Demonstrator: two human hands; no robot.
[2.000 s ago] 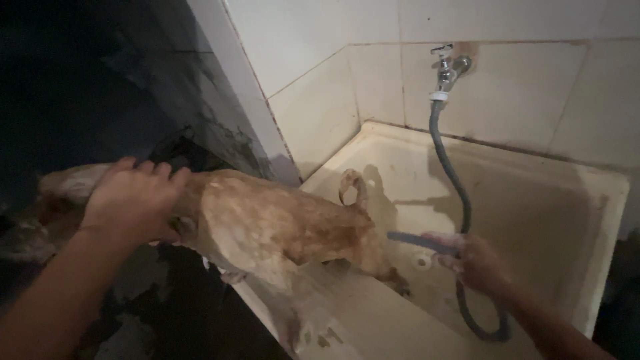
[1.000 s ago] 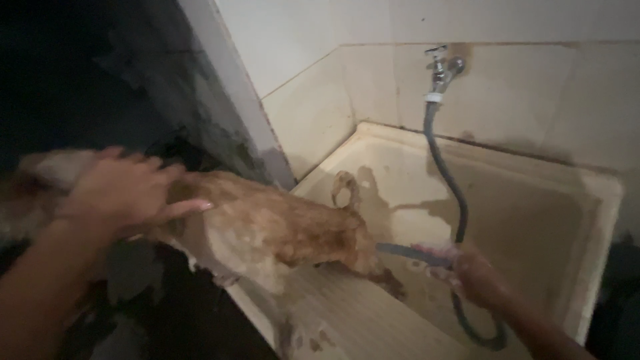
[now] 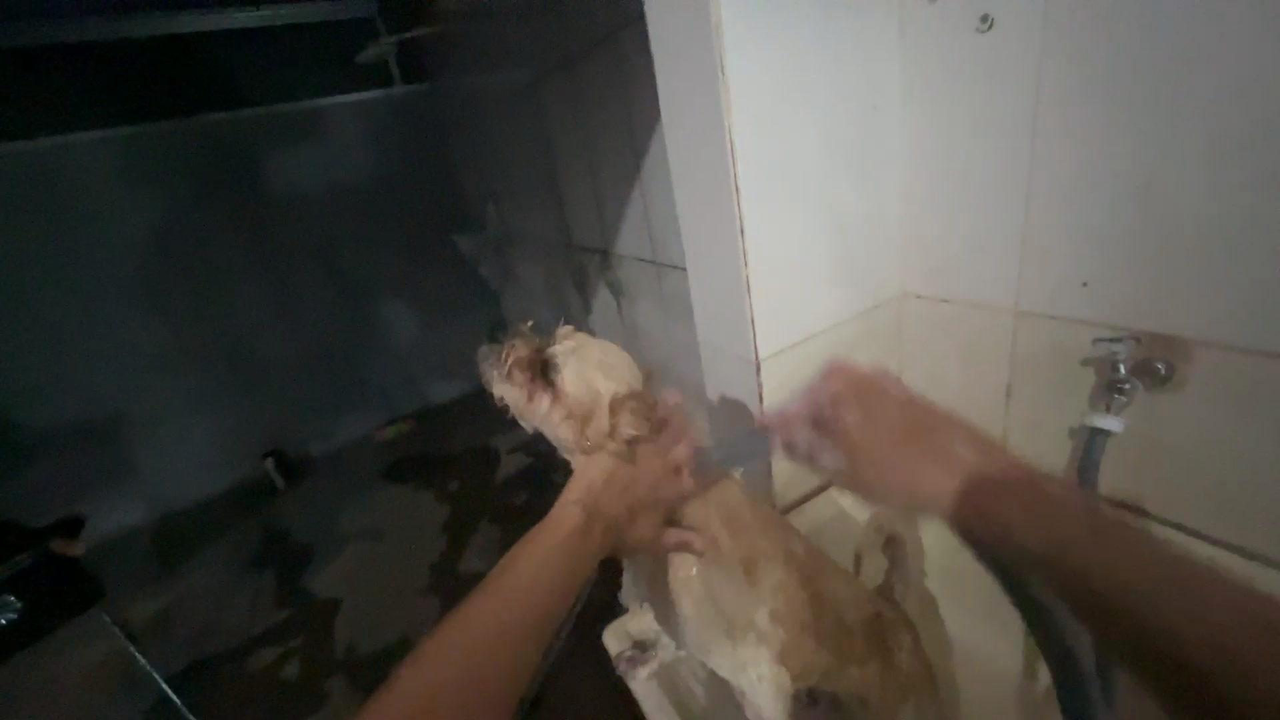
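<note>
A wet, light-brown dog [image 3: 780, 590] stands at the middle bottom with its head raised toward the upper left. My left hand [image 3: 640, 485] lies around the back of its neck, fingers in the fur. Close by on the right, my right hand [image 3: 860, 435] is blurred and closed on a grey hose [image 3: 735, 445], whose end points at the dog's neck. Behind my right forearm the hose hangs down; its upper part [image 3: 1090, 455] joins a metal tap [image 3: 1118, 375] on the wall.
A cream basin [image 3: 975, 610] lies behind and right of the dog. The end of a white wall [image 3: 705, 200] rises beyond the dog. At left are a dark wet floor [image 3: 350, 560] and a dark low wall [image 3: 230, 260].
My right hand has brought the hose end from the dog's rear to its neck. The dog's head, blurred and partly hidden before, now shows. The view has swung left.
</note>
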